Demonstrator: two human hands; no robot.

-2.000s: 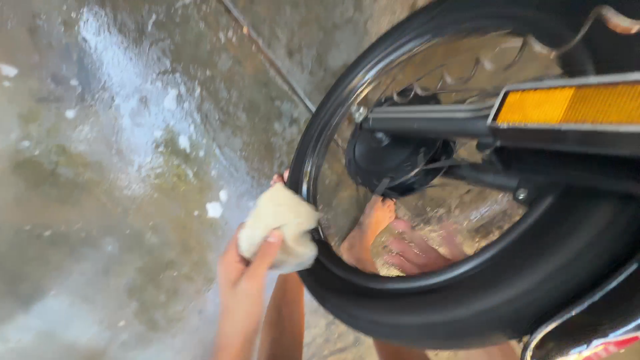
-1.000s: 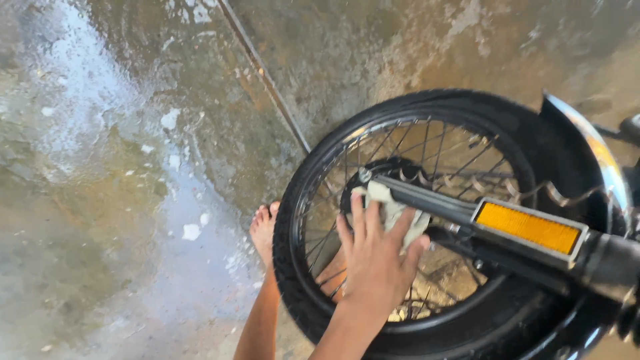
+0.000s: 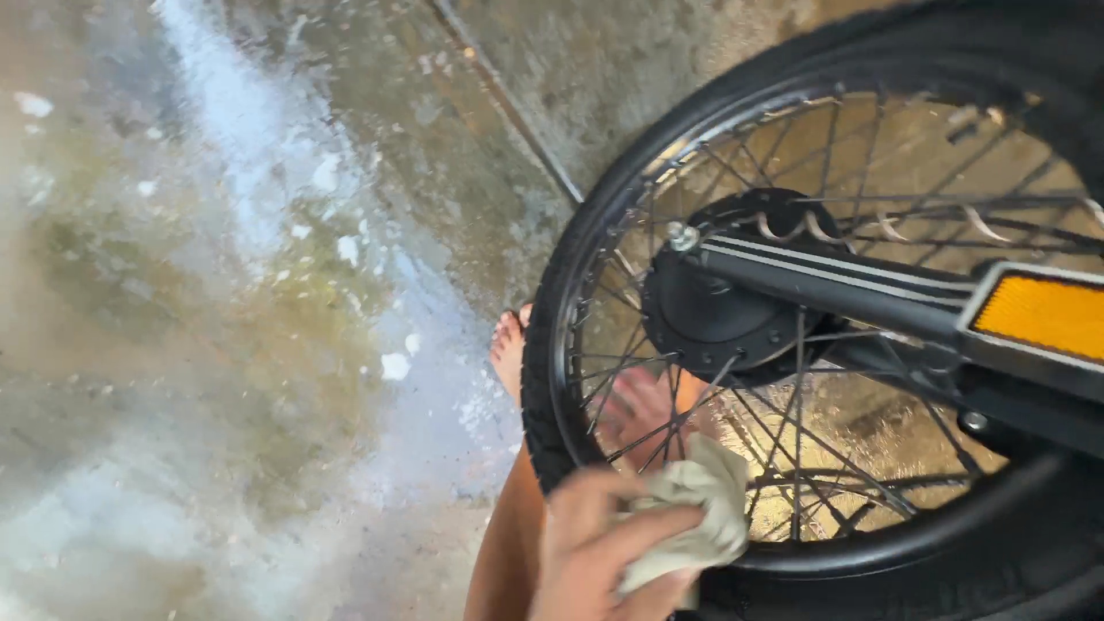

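My left hand (image 3: 604,543), blurred, grips a crumpled pale cloth (image 3: 694,509) against the lower left inner side of the rim of a black spoked wheel (image 3: 828,561). The wheel has a knobby black tire (image 3: 539,379). Up and to the right of the hand is the black hub (image 3: 716,302), with a dark fork leg (image 3: 845,276) running right from it. Behind the spokes is a blurred reddish skin-toned shape with finger-like parts; whether it is my right hand or a foot is unclear, and no hold is visible there.
An orange reflector (image 3: 1044,310) sits on the fork leg, beside a coiled cable (image 3: 888,226). A bare foot (image 3: 509,349) stands at the tire's left edge, on a wet, blotchy concrete floor (image 3: 302,414) crossed by a narrow groove (image 3: 517,121).
My left hand and the cloth have moved from the hub and fork end down to the lower left rim. Two seconds ago they were at the tire's outer left side. The view is now closer.
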